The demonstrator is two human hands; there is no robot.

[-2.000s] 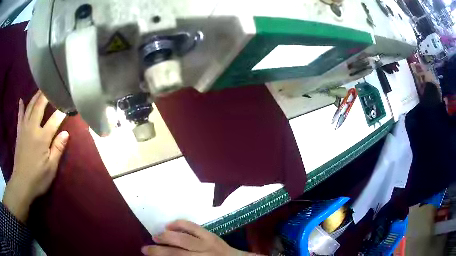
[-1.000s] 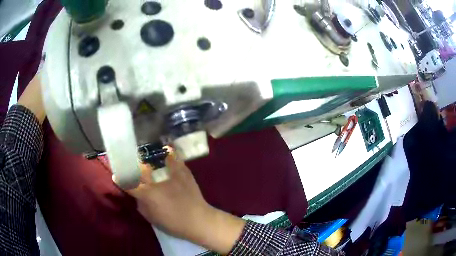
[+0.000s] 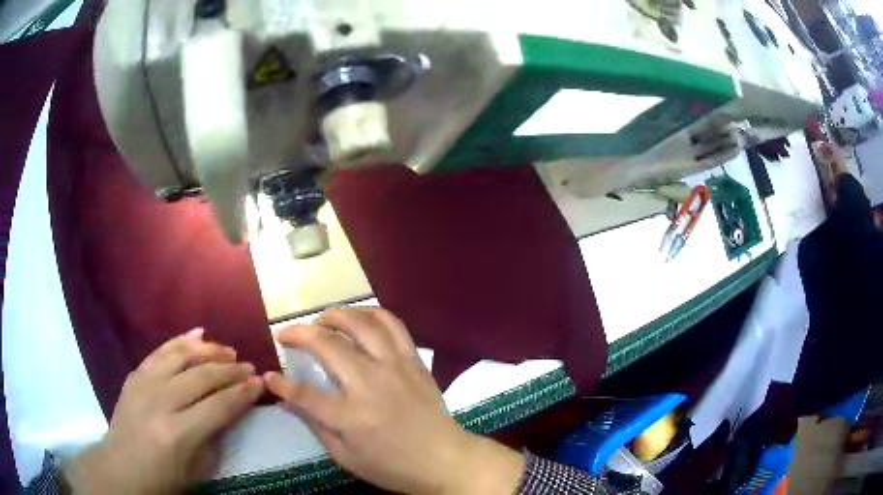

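Note:
A maroon garment panel [image 3: 160,280] lies under the lit needle end of the cream sewing machine head [image 3: 426,58]. My left hand [image 3: 179,411] is at the panel's near edge, fingers bent onto the cloth, which it grips at the edge. My right hand [image 3: 373,392] is beside it, thumb and fingers curved apart over the white table; its thumb tip is close to my left fingertips. Whether it pinches the cloth edge cannot be told. A second maroon piece [image 3: 474,261] lies under the machine arm and hangs over the table edge.
Orange-red thread snips [image 3: 685,222] and a green tray [image 3: 738,218] lie near the machine's pillar. A green ruler strip [image 3: 678,314] edges the table. A blue basket [image 3: 620,430] stands below, with white sheets [image 3: 741,338] beside it. Another person's dark sleeve [image 3: 852,213] is at far right.
My right hand has left the needle area and moved down to the panel's near edge. My left hand has come from behind the machine head to meet it. The camera view has shifted.

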